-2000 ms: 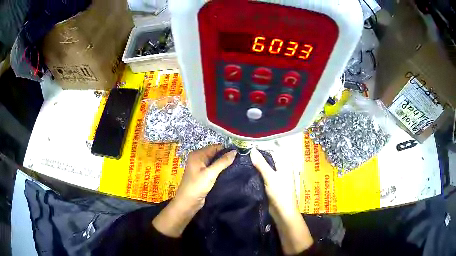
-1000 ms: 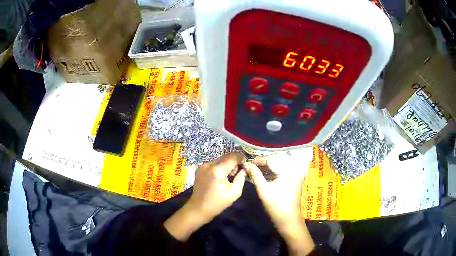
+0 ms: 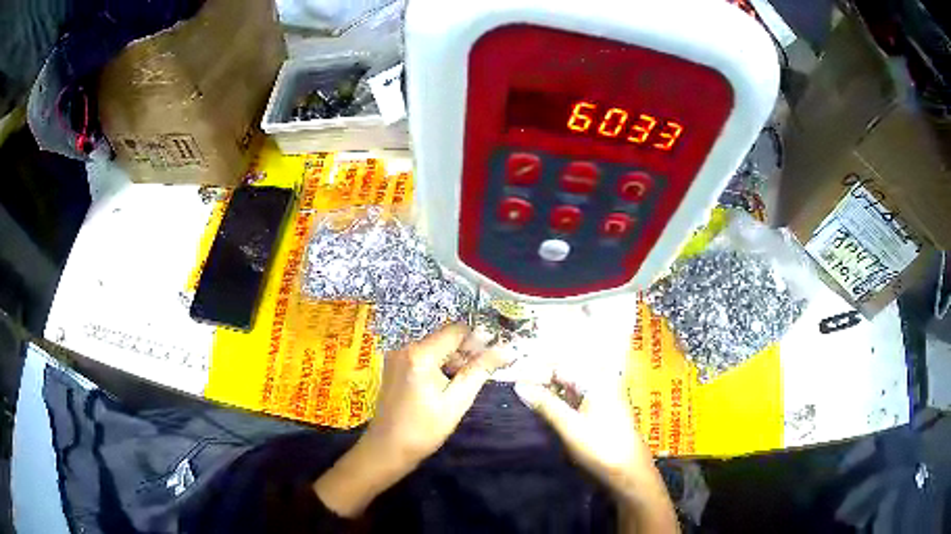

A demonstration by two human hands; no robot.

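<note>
A dark garment [image 3: 490,448] fills the lap and rises to the bench's front edge. The white machine head with red front [image 3: 594,156] hangs over the bench centre; its counter reads 6033. My left hand [image 3: 422,391] has its thumb and index finger almost together just below the lower front of the head, near the metal die parts [image 3: 511,311]. Whether it holds a small part is too blurred to tell. My right hand [image 3: 589,422] is lower and to the right, its thumb at the garment's upper edge, pinching the cloth; its other fingers are partly hidden.
Silver snap parts lie in a left pile [image 3: 381,273] and a right pile [image 3: 730,308]. A black phone [image 3: 243,256] lies at left. A pale parts tray [image 3: 334,130] and a brown carton [image 3: 188,94] stand behind. A labelled carton [image 3: 886,198] stands at right.
My hands were together on the cloth below the head; now they are apart, the left up by the die and the right lower right. The garment's edge has come down from the die. The counter is unchanged.
</note>
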